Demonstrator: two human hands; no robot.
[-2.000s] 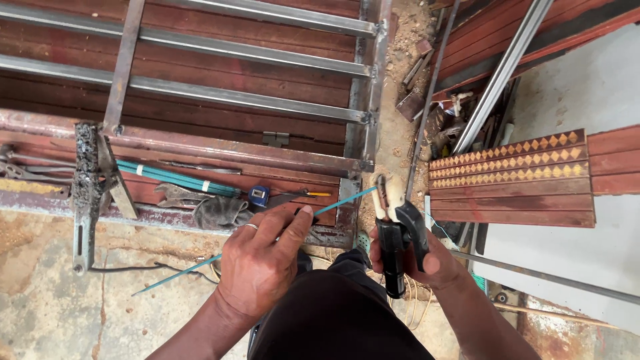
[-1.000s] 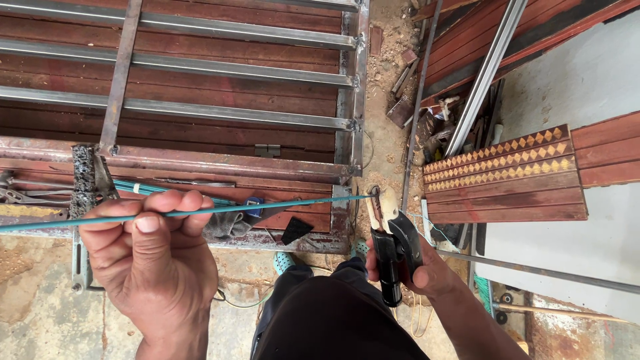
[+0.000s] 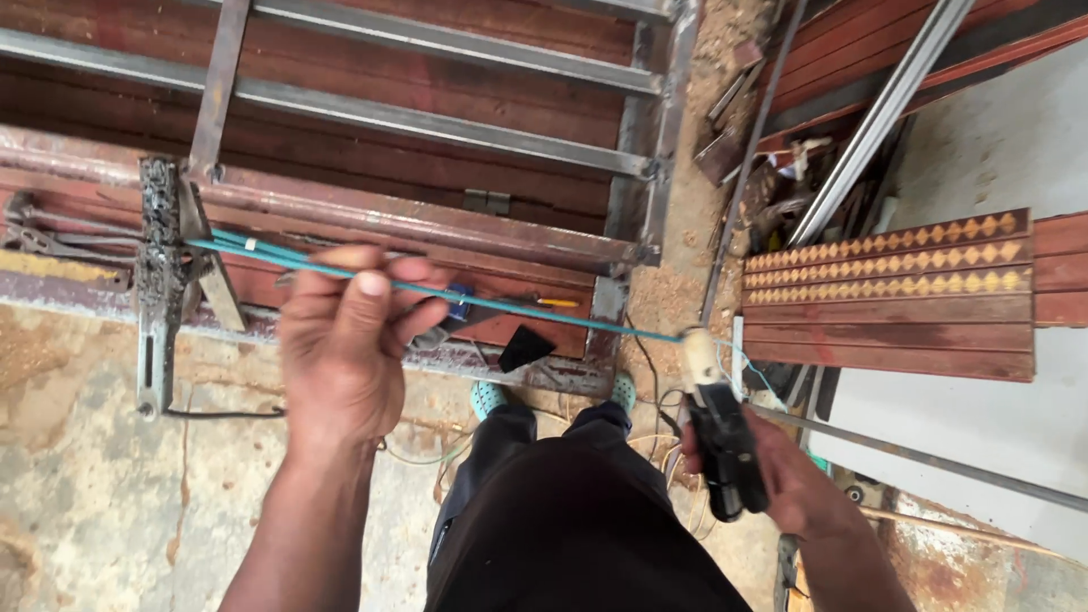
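Observation:
My left hand pinches a long teal welding electrode between thumb and fingers. The rod's right end meets the pale jaw of a welding electrode holder. My right hand is closed round the holder's black handle. Under the left hand, more teal electrodes lie on the red-brown boards, beside a locking clamp crusted with weld spatter. A blue tape measure, a yellow-tipped tool and a black triangular piece lie near the boards' front edge.
A steel bar frame rests over the boards ahead. At the right lie a panel with diamond patterns, long metal profiles and scrap pieces. Cables run across the concrete floor near my feet.
My left hand first pinched the electrode nearer the holder, then lifted and shifted left along it. The electrode now slopes down toward the holder, which my right hand keeps holding.

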